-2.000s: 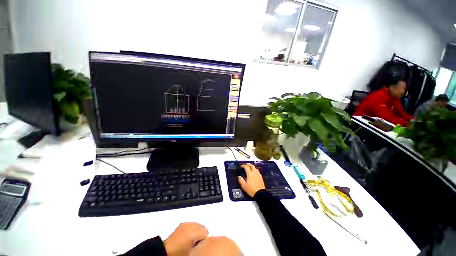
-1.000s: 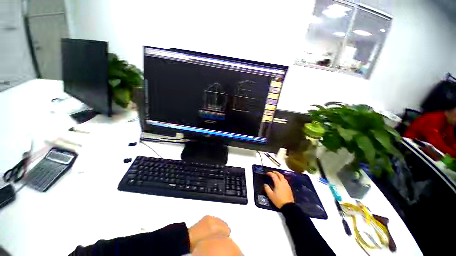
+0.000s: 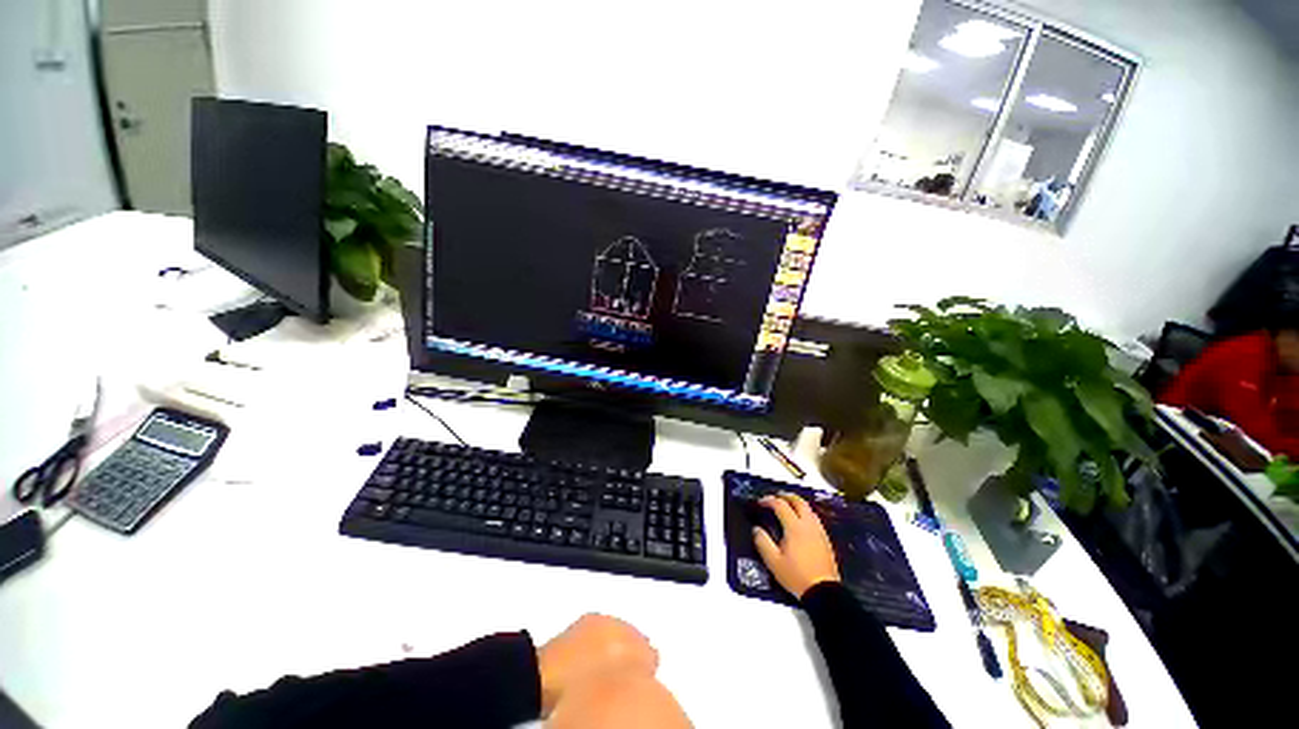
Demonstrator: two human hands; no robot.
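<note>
My right hand [image 3: 802, 548] rests over the small dark mouse [image 3: 768, 521] on the left part of the dark mouse pad [image 3: 872, 558]. The mouse is mostly hidden under the fingers. My left hand [image 3: 598, 664] is at the bottom edge, in front of the keyboard [image 3: 530, 509]; its fingers cannot be made out, and a skin-coloured shape below it is cut off by the edge. The monitor [image 3: 541, 271] shows thin pattern outlines on black, with coloured icons at the right.
A calculator [image 3: 148, 470], scissors [image 3: 57, 466] and a black object [image 3: 19, 544] lie at left. A second monitor [image 3: 259, 207] stands behind. At right are a bottle [image 3: 869, 434], a plant [image 3: 1033, 392], a grey holder [image 3: 1013, 526], pens and a yellow tape measure [image 3: 1014, 648]. A person in red sits beyond.
The view has turned left, so the scissors and more of the left desk show, and the person in red is mostly cut off. My right hand stays on the mouse.
</note>
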